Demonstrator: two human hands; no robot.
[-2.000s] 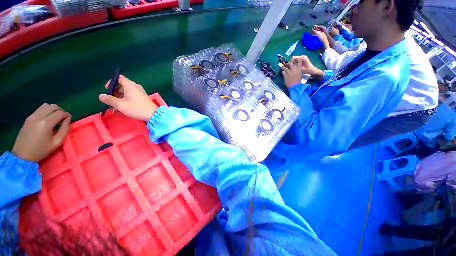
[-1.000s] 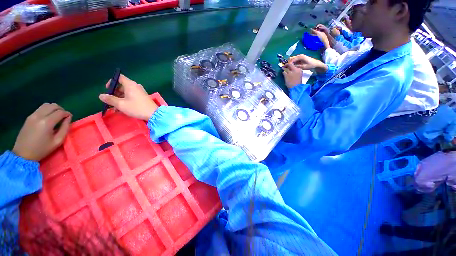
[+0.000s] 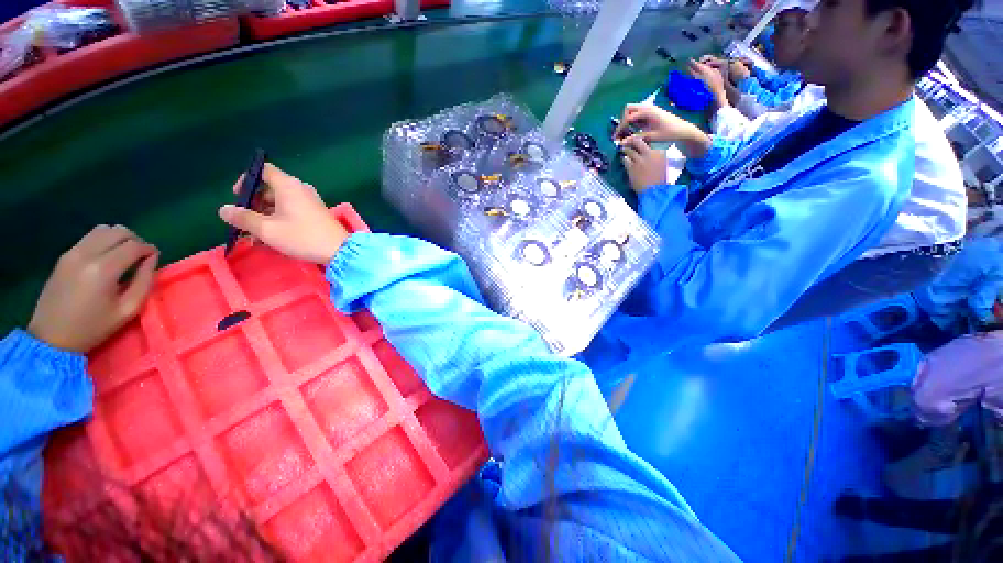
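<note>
My right hand grips slim black tweezers like a pen, over the far edge of the red foam tray. The tweezers stand nearly upright, tip down near the tray's edge. My left hand rests at the tray's left far corner, fingers curled; a dark spot shows between its fingers, and I cannot tell whether it is a held thing or shadow. A small black piece lies on a rib of the foam tray, between my hands.
A stack of clear blister trays with ring-shaped parts stands right of my right forearm. Behind it are the green belt, a white post and small dark parts. Red crates line the far side. A person in blue works at right.
My hands, the tweezers and the black piece have not visibly moved. The person at the right has shifted slightly and moved their hands.
</note>
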